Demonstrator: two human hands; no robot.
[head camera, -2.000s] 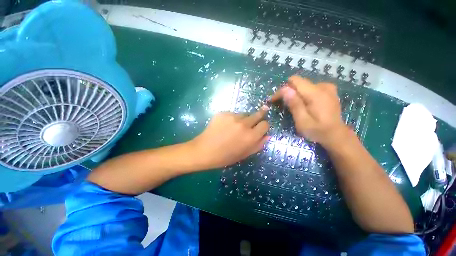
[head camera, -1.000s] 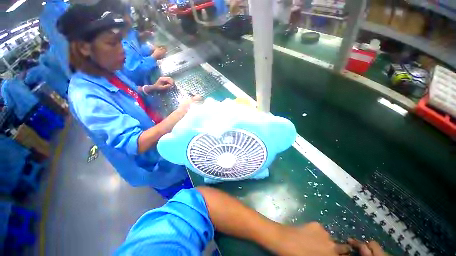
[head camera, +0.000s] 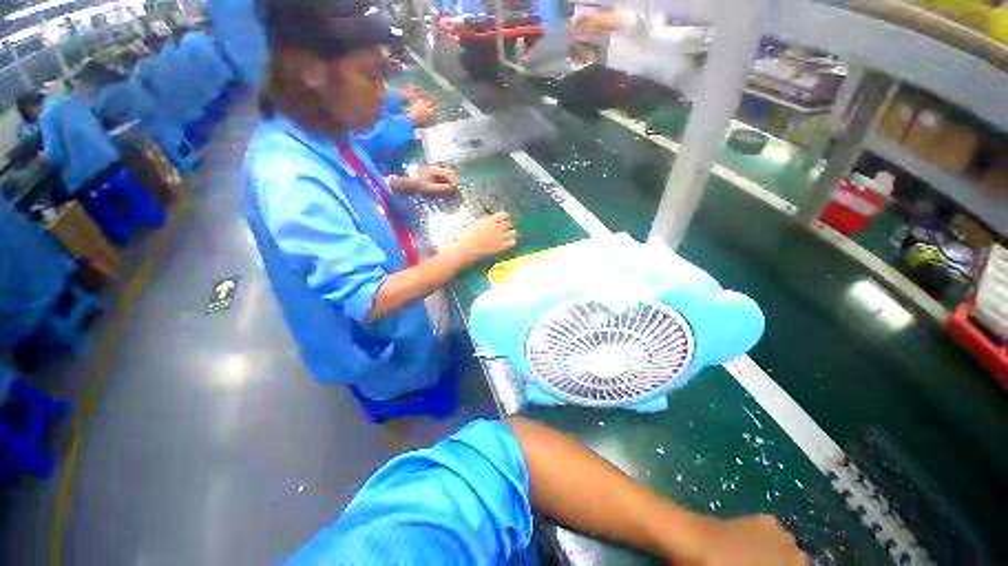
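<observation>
My left hand (head camera: 756, 542) is at the bottom right of the view, blurred and cut off by the lower edge. Its fingers cannot be made out, nor whether it holds anything. My right hand is out of the picture. Small dark components (head camera: 873, 506) lie in a row on the white strip at the lower right, beyond my left hand. A dark blister tray (head camera: 923, 486) shows faintly beside them. Tiny white scraps (head camera: 754, 444) are scattered on the green bench surface (head camera: 707, 464).
A light blue desk fan (head camera: 610, 352) stands left of my hand, with a yellow object (head camera: 528, 265) behind it. A person in a blue smock (head camera: 321, 232) works at the bench beyond. A white post (head camera: 707, 133) rises behind the fan. Red trays (head camera: 978, 337) lie at the far right.
The view has swung from the work up and left toward the neighbouring person. My right hand has left the picture. The fan now sits farther right, and my left hand is lower.
</observation>
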